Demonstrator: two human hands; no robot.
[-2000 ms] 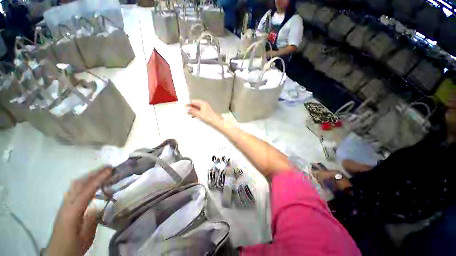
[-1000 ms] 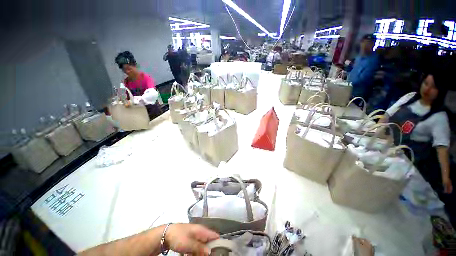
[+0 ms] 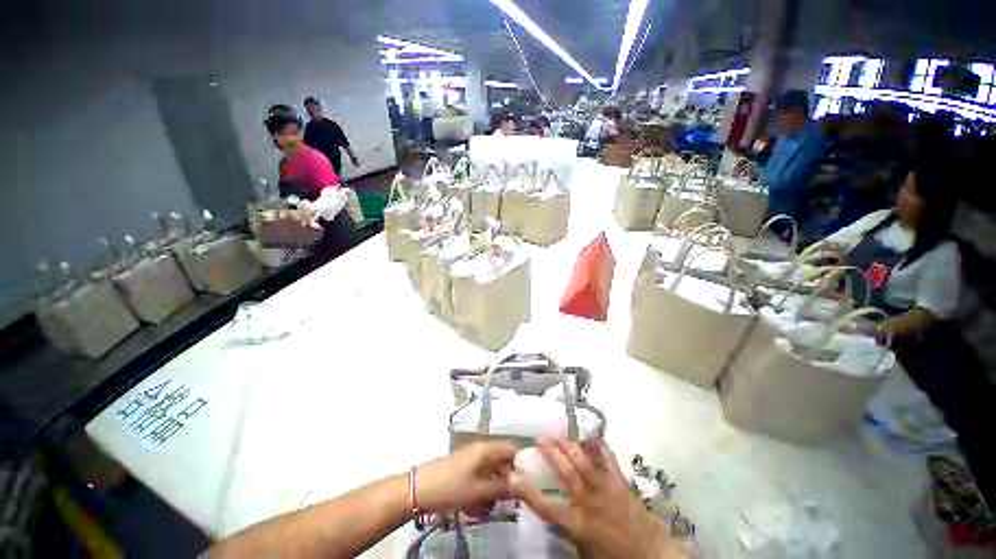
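Observation:
My left hand [image 3: 478, 478], with a bracelet at the wrist, and my right hand [image 3: 595, 491] meet at the bottom centre, over the bags nearest me. Between them is a small rounded white thing [image 3: 537, 470], perhaps a roll or wrapping; the fingers of both hands are on it. A beige tote bag [image 3: 470, 441] with white tissue in its mouth and raised handles stands just beyond my hands. Another bag mouth [image 3: 513, 539] is below them, mostly hidden. Small metal fittings [image 3: 652, 480] lie right of the bags.
Rows of tote bags stand at mid-left [image 3: 491, 300] and right [image 3: 683, 328]. A red wedge [image 3: 590, 280] stands between them. Crumpled clear film [image 3: 260, 322] lies at left, more [image 3: 792, 530] at lower right. A person in pink [image 3: 309, 169] holds a bag at left; another person [image 3: 923, 273] stands at right.
My right hand has come into view and joined my left, which has moved slightly right and up. The person in pink has tilted the bag. The person at right now reaches to the bags.

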